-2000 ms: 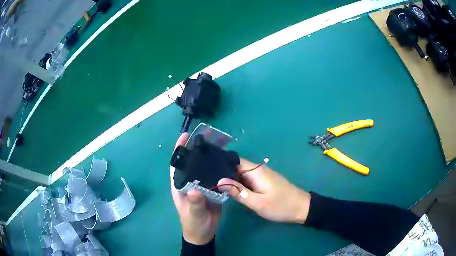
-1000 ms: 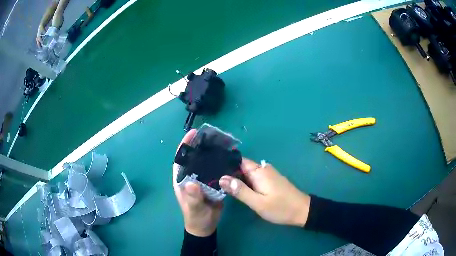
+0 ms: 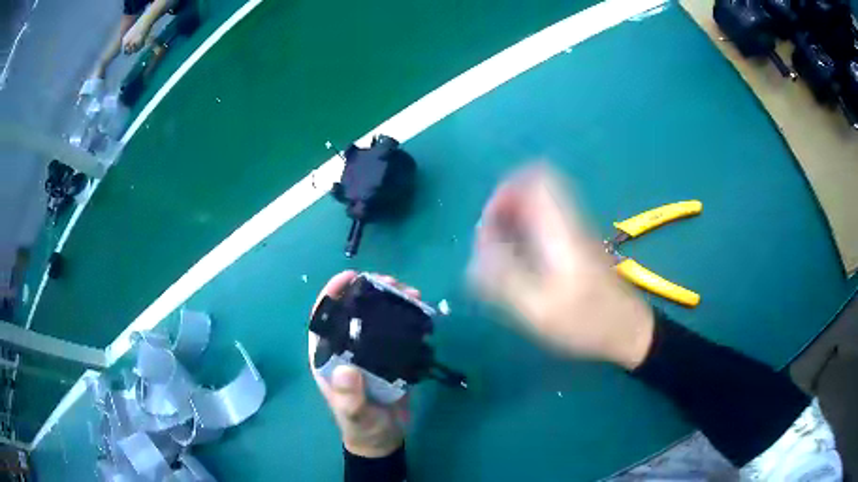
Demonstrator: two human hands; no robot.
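Observation:
My left hand [image 3: 362,419] holds a black unit [image 3: 381,329] with a grey curved cover [image 3: 374,384] around its lower left side and upper edge. The unit's dark stem points to the lower right. A small white piece lies on its face and another shows at its right edge. My right hand [image 3: 541,268] is raised to the right of the unit, apart from it and blurred; whether it holds anything cannot be seen. A second black unit [image 3: 378,179] sits beyond, by the white strip, with its stem towards me.
Yellow-handled side cutters [image 3: 656,252] lie open at right, their jaws partly behind my right hand. Loose grey covers [image 3: 179,391] are piled at lower left. Black units [image 3: 809,47] lie on cardboard [image 3: 795,151] at upper right. Another person's hand [image 3: 136,36] shows at upper left.
My right hand has left the held unit and moved up and right. The held unit has turned, so its stem now shows at lower right. The cover sits closer around it.

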